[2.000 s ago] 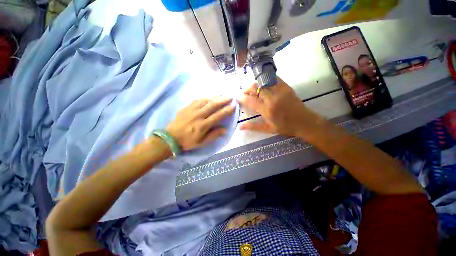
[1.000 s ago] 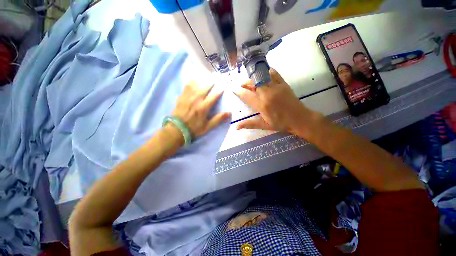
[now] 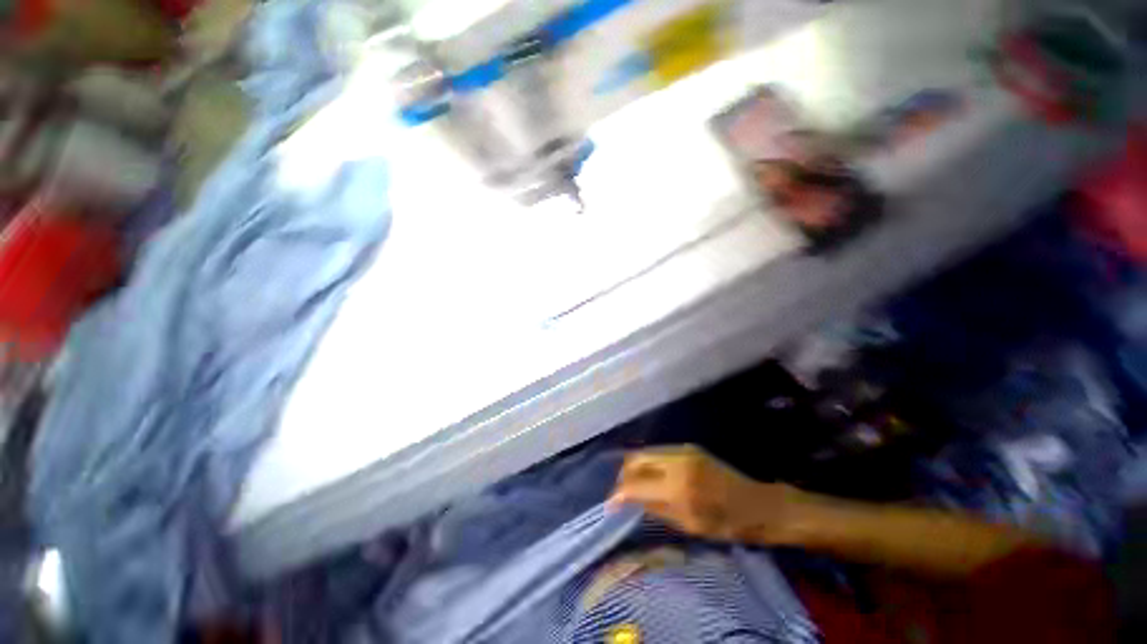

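The whole view is blurred. My right hand is low at the centre, below the table's front edge, closed on light blue cloth over my lap. My left hand is not in view. The white sewing machine head stands at the upper centre, with its presser foot and needle area over the brightly lit white machine table. No cloth shows under the needle. More light blue cloth lies heaped along the table's left side.
A smartphone lies right of the needle, with a blurred slim tool beyond it. Red and dark green loops show at the far right. A red bundle is at far left. Cloth scraps lie below the table at right.
My right hand has moved from beside the needle down to the lap and grips cloth there. My left hand has left the picture. The cloth is off the needle area, and the view has shifted.
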